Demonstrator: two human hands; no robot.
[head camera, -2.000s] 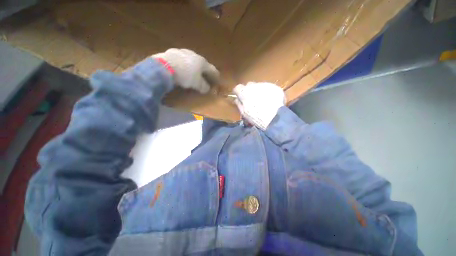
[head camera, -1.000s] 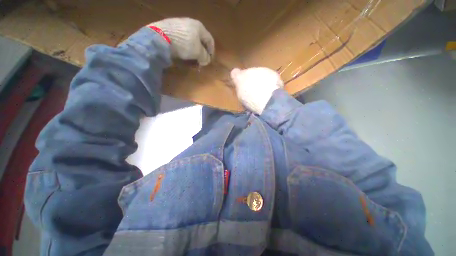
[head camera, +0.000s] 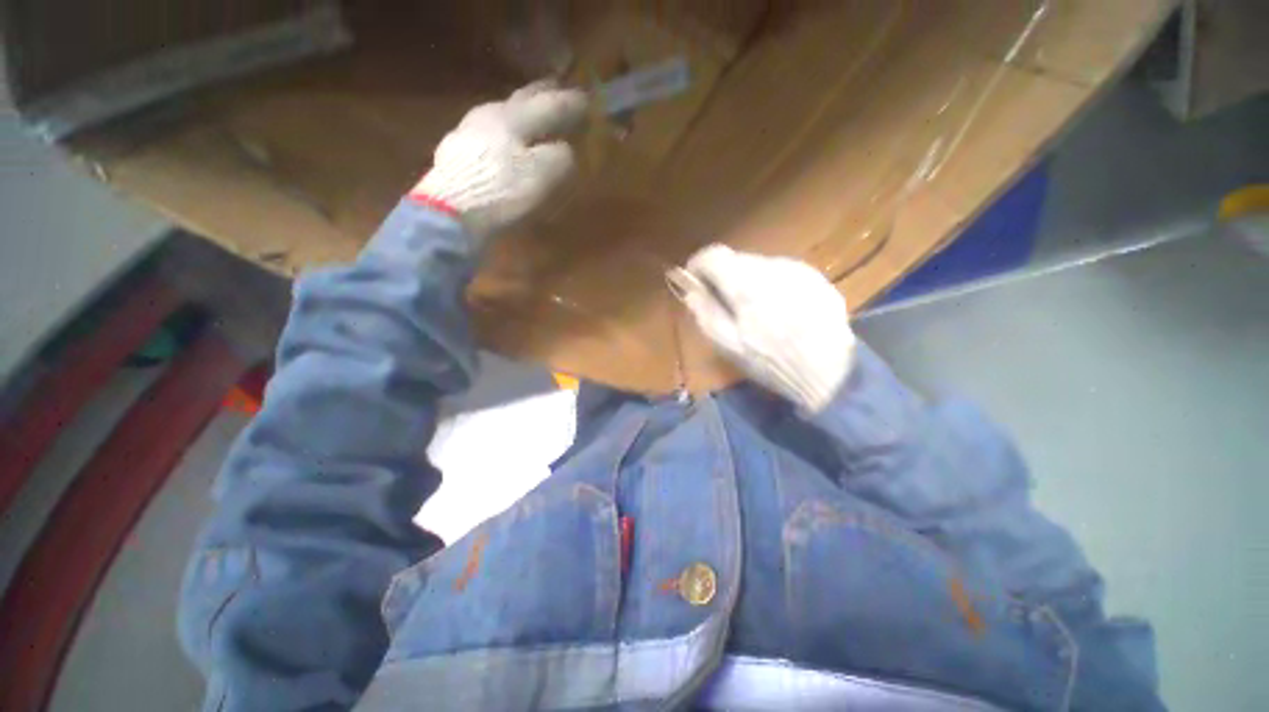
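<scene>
A large brown open carton (head camera: 612, 313) fills the top of the view, its curved near rim close to my chest. My left hand (head camera: 508, 156), in a white knit glove with a red cuff edge, is over the carton's left part, fingers partly bent and apart, with nothing visible in it. My right hand (head camera: 774, 326), gloved, is at the near right of the carton, fingers closed on a small pale strip (head camera: 681, 284); whether it is tape or a cutter I cannot tell. A whitish printed tape piece (head camera: 644, 88) lies deeper in the carton.
Shiny clear tape (head camera: 935, 153) runs along the carton's right wall. Red rails (head camera: 132, 480) curve at the left. A blue floor patch (head camera: 974, 251) and a pale floor line are at the right. Another brown carton (head camera: 1225, 59) stands at the top right. A white surface (head camera: 504, 459) shows beside my left arm.
My left hand has moved away from the near corner, and its fingers have opened. My right hand has moved slightly right and down. The printed tape piece and more of the carton's inside now show.
</scene>
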